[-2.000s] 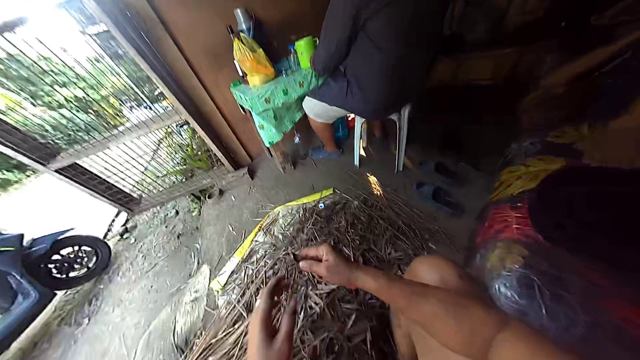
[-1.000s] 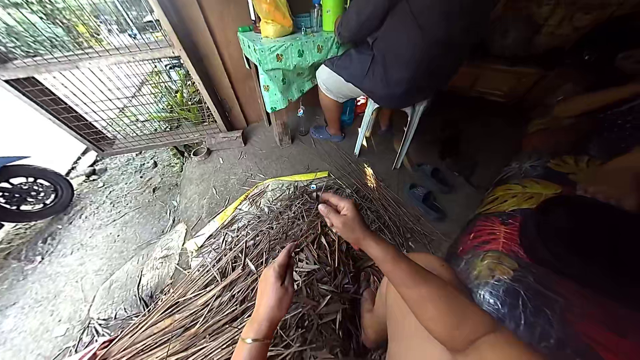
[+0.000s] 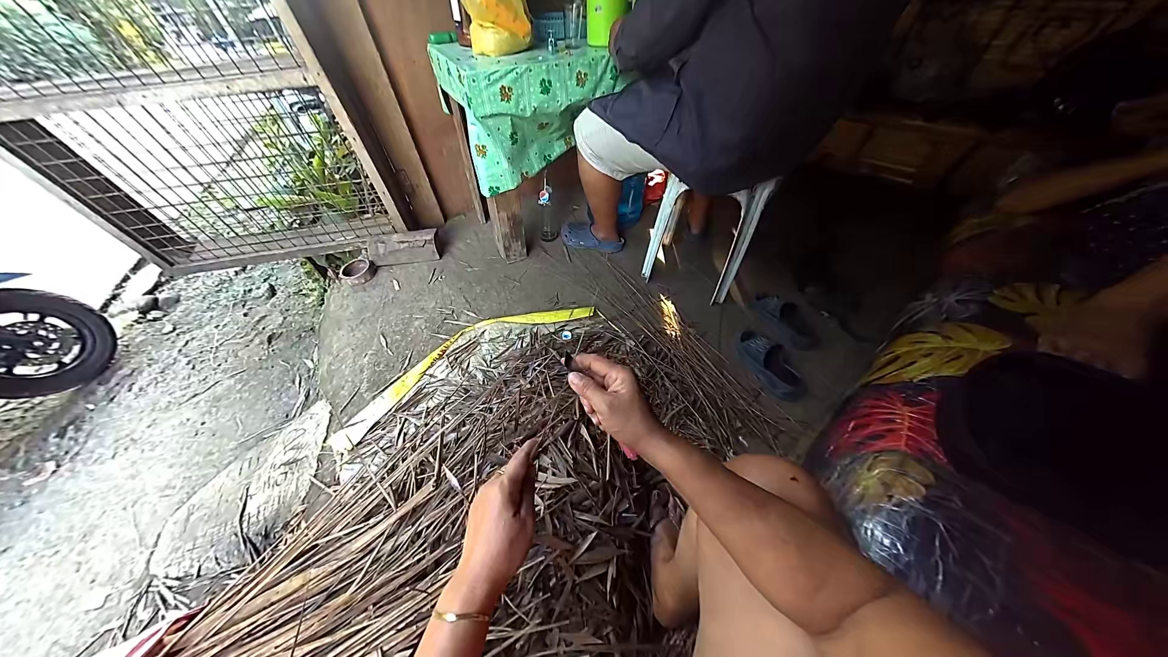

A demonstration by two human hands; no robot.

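A broad heap of dry brown stalks and leaves (image 3: 401,538) lies on the ground before my knees. Over it, my right hand (image 3: 613,397) is closed with thumb and fingertips pinched on a small dark piece (image 3: 569,362) that I cannot make out. Lower and to the left is my left hand (image 3: 502,520), seen edge-on above the stalks, a bracelet on its wrist; whether it holds a thin stalk cannot be told. Something small and pink (image 3: 629,451) shows under my right wrist. A yellow strip (image 3: 401,388) edges the heap's far left side.
A person in dark clothes (image 3: 721,82) sits on a white plastic chair (image 3: 750,233) by a table with a green cloth (image 3: 511,100). Blue clogs (image 3: 771,360) lie right of the heap. A plastic-wrapped seat (image 3: 903,456) is at right, a wire gate (image 3: 210,164) and motorcycle wheel (image 3: 50,342) at left.
My left hand's fingers were spread and lifted two seconds ago and are now closer together. My right hand stays pinched over the heap. The view has shifted.
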